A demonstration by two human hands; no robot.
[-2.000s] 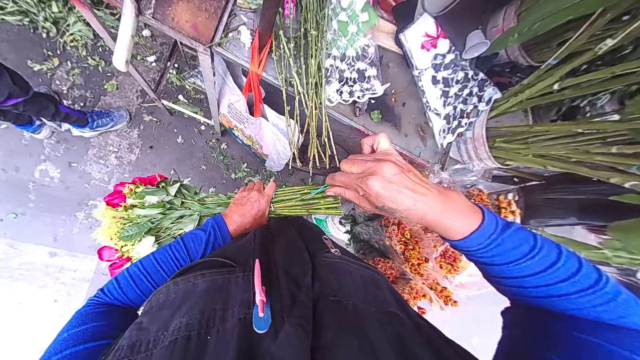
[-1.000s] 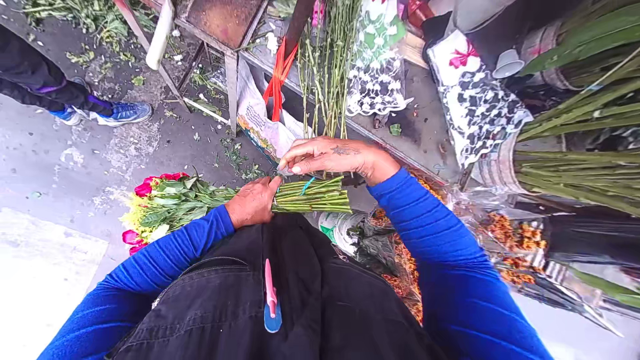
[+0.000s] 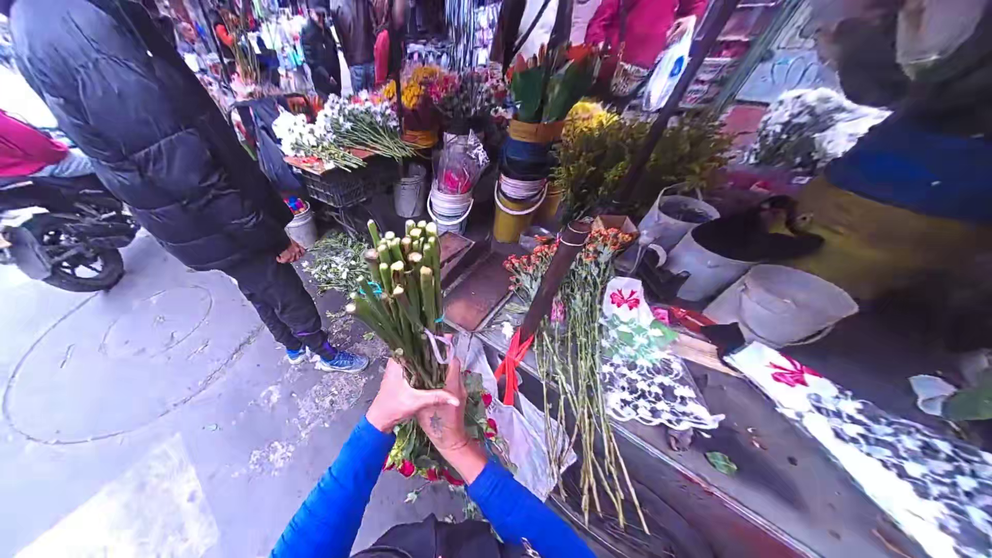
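Both my hands clasp a bunch of thick green flower stems (image 3: 403, 302), whose cut ends point up and away from me. My left hand (image 3: 403, 399) wraps the stems from the left, its thumb lying across them. On the right side my right hand (image 3: 449, 422) presses against the same stems, its fingers partly hidden behind them. Just above my hands a pale tie (image 3: 438, 346) loops by the stems, and bits of blue-green band show higher up. The red flower heads (image 3: 407, 468) hang upside down below my hands, partly covered by my wrists.
A person in a dark padded jacket (image 3: 163, 147) stands at left, near a motorcycle (image 3: 66, 240). Right of my hands, a post with a red tie (image 3: 513, 358) and long loose stems (image 3: 593, 418) lie by a ledge. Printed flower sleeves (image 3: 659, 387) and buckets (image 3: 790, 306) are farther right.
The bunch has turned from lying sideways to stems up, flower heads down. My right hand has moved from the stem ends onto the stems beside my left. The view has swung up.
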